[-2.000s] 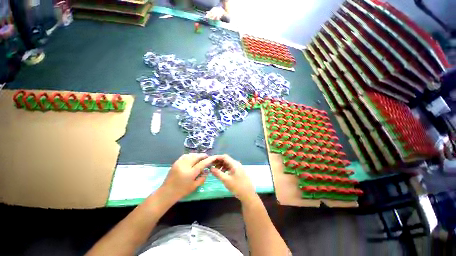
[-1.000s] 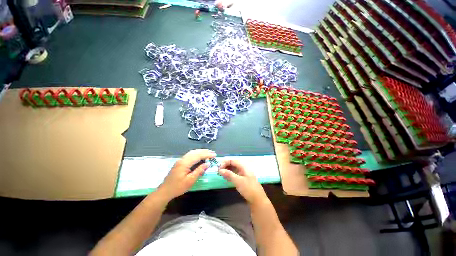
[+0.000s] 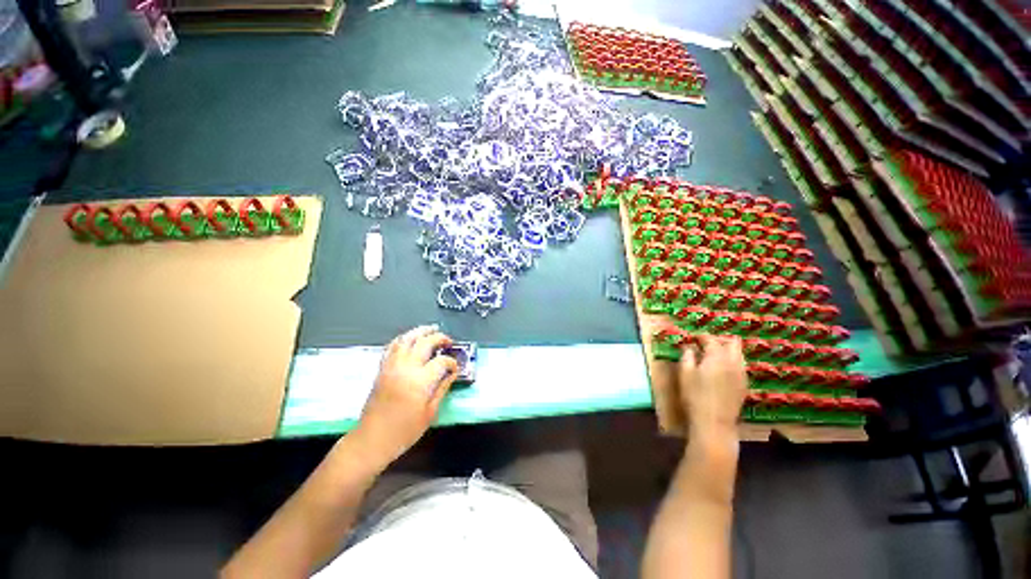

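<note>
My left hand (image 3: 409, 379) rests at the bench's front strip with its fingers on a small dark square fixture (image 3: 461, 362). My right hand (image 3: 712, 379) is at the left side of the filled cardboard sheet, its fingertips down at the end of a row of red-and-green pieces (image 3: 735, 266); the fingers hide what they touch, so I cannot tell if a piece is gripped. A tangled heap of thin silvery square frames (image 3: 509, 147) lies in the middle. One frame (image 3: 617, 290) lies apart, left of the filled sheet.
A cardboard sheet (image 3: 158, 339) on the left carries one row of pieces (image 3: 187, 218). A pale slim stick (image 3: 373, 255) lies left of the heap. Stacked loaded sheets (image 3: 859, 147) stand far right. A smaller loaded sheet (image 3: 639, 59) is behind. A tape roll (image 3: 102, 130) is far left.
My hands were together over the front strip. My right hand has moved right to the filled sheet. My left hand is now at the fixture. The view has shifted slightly.
</note>
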